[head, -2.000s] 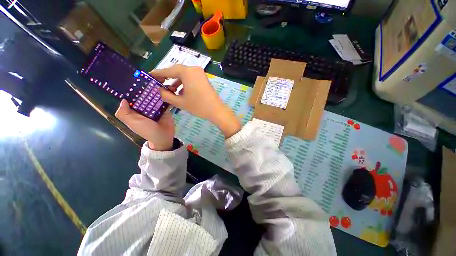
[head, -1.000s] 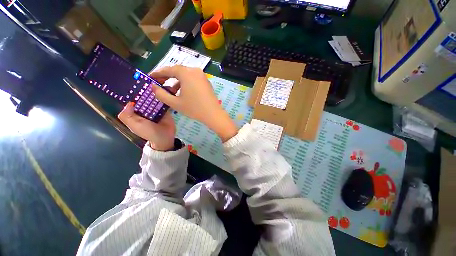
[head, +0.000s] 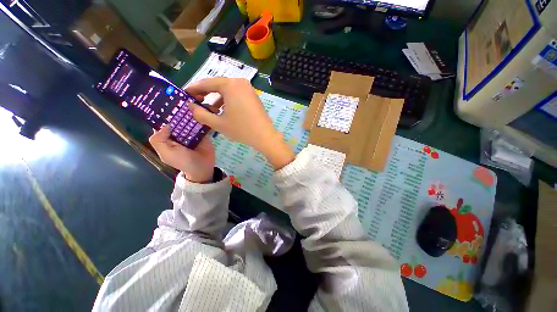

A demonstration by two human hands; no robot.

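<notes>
My left hand (head: 185,156) holds a black smartphone (head: 143,91) from below, at the left over the desk's edge. Its lit screen shows a dark page with text and a purple keyboard. My right hand (head: 235,113) is above the phone's lower end, its thumb at the on-screen keyboard and its other fingers curled at the phone's side. It is hidden whether the right fingers also grip the phone. A flattened brown carton (head: 366,125) with a white label (head: 338,113) lies on the pale blue mat. A second white label (head: 326,159) is at its lower flap.
A black keyboard (head: 293,72) is behind the carton. A black mouse (head: 436,231) is on the mat's right. A clipboard (head: 236,68) and an orange-yellow ring holder (head: 260,40) stand beyond my hands. A large box (head: 510,79) and plastic bags (head: 506,262) are at the right.
The phone's screen now shows more text and a light strip above the keyboard. The right thumb has shifted slightly over the keys. The carton has not moved.
</notes>
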